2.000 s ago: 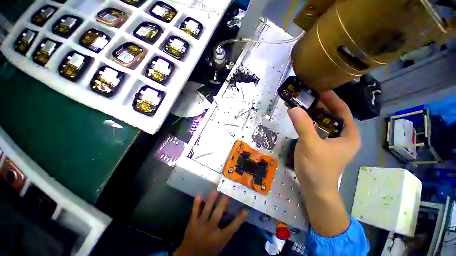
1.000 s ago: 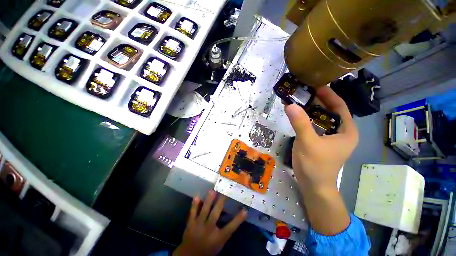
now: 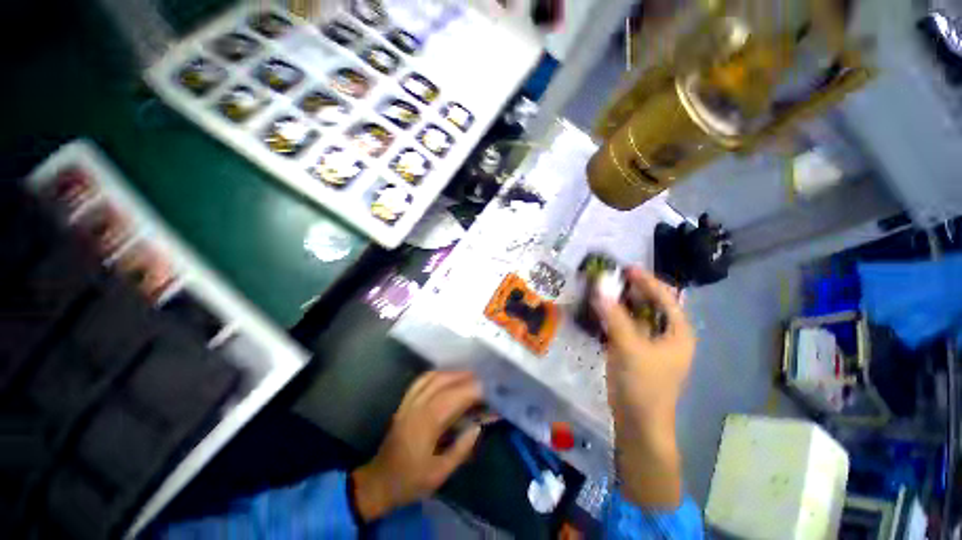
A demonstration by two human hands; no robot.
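My right hand (image 3: 649,343) is beside the brass press head (image 3: 643,158), lower than it and above the white base plate. It holds a black watch case (image 3: 603,285) at thumb and fingertips, and a second dark case (image 3: 646,311) shows among its fingers. Both are motion-blurred. The orange fixture (image 3: 522,313) lies on the plate to the left, its black centre bare. The black fixture is hidden or merges with the held case. My left hand (image 3: 430,427) is curled at the base's front edge, with a dark shape under its fingers that I cannot make out.
A white blister tray (image 3: 385,234) of modules stands upper left on the green mat (image 3: 227,179). A black foam tray (image 3: 127,369) over a white tray (image 3: 248,380) is lower left. A red stop button (image 3: 562,436) is on the base's front. A white box (image 3: 781,480) stands right.
The view has shifted and pulled back. My right hand has moved down and away from the press head with the cases. My left hand has gone from spread fingers to curled at the base's front.
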